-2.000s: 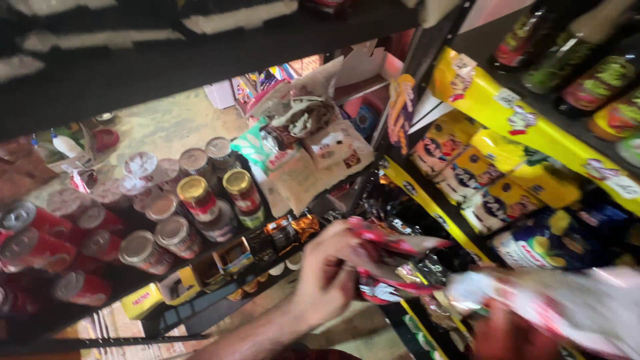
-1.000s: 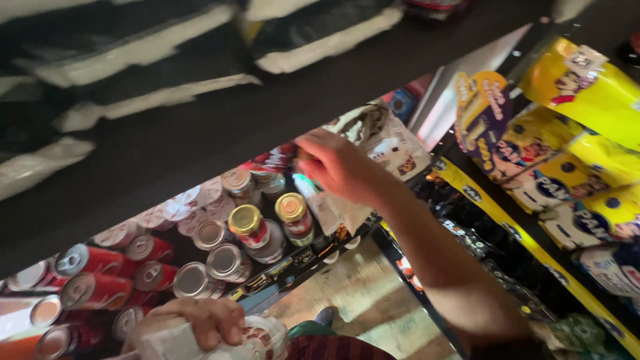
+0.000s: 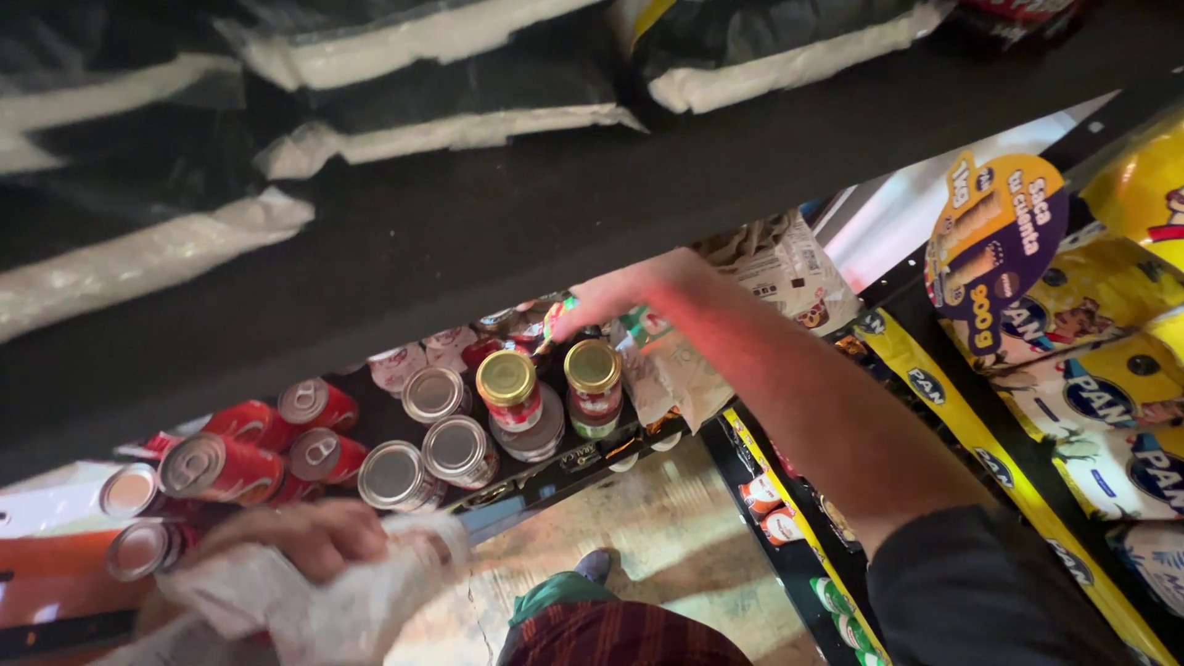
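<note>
My left hand (image 3: 301,536) is closed on a crumpled white plastic bag (image 3: 324,601) at the lower left, just in front of the red drink cans. My right hand (image 3: 615,291) reaches over the shelf under the black upper shelf, its fingers around a small colourful packet (image 3: 557,317), partly hidden. Below that hand stand two gold-lidded glass jars, one on the left (image 3: 509,390) on top of a can, one on the right (image 3: 594,384). Silver-topped cans (image 3: 458,451) stand left of the jars.
The upper black shelf (image 3: 444,231) spans the view overhead, with dark bags on it. Red drink cans (image 3: 222,467) lie at left. Paper bags (image 3: 684,370) rest right of the jars. Yellow flour packages (image 3: 1101,388) fill the right shelf, beside a hanging round sign (image 3: 994,240).
The red packet seen at my right hand one second ago no longer shows there; a small colourful one does. Two seconds ago both hands were at the lower right, near packets and the white bag.
</note>
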